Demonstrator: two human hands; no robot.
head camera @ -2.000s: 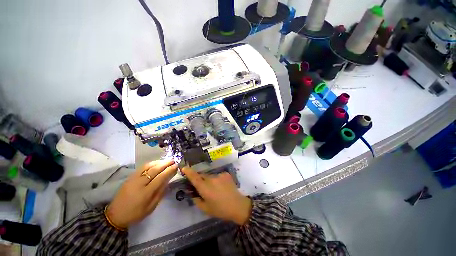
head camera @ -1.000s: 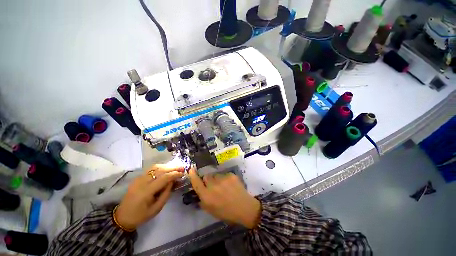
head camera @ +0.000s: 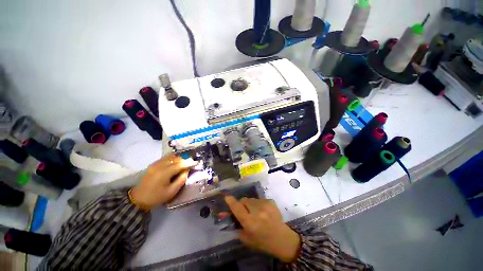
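The white overlock machine [head camera: 238,106] with a blue stripe and yellow label stands in front of me. Its needle area [head camera: 204,166] is under bright lamp glare. My left hand [head camera: 161,182] is at the left of the needle area, fingertips at the glare; whether it holds cloth cannot be told. Grey fabric [head camera: 87,193] lies on the table beside and behind my left forearm. My right hand [head camera: 262,225] is over the machine's front plate, right of the needle area, index finger extended. Small dark and metal parts show by its fingertips; whether it holds anything is unclear.
Dark thread cones [head camera: 370,145] with pink and green ends stand right of the machine. More spools [head camera: 53,174] lie at the left. Tall grey cones [head camera: 405,50] stand behind. A curved off-white cloth piece [head camera: 98,161] lies left. The table's ruled edge [head camera: 365,196] crosses the front right.
The view has shifted, so the machine sits further right and lower. My hands have moved apart: the left is left of the needle area, the right is lower and further right.
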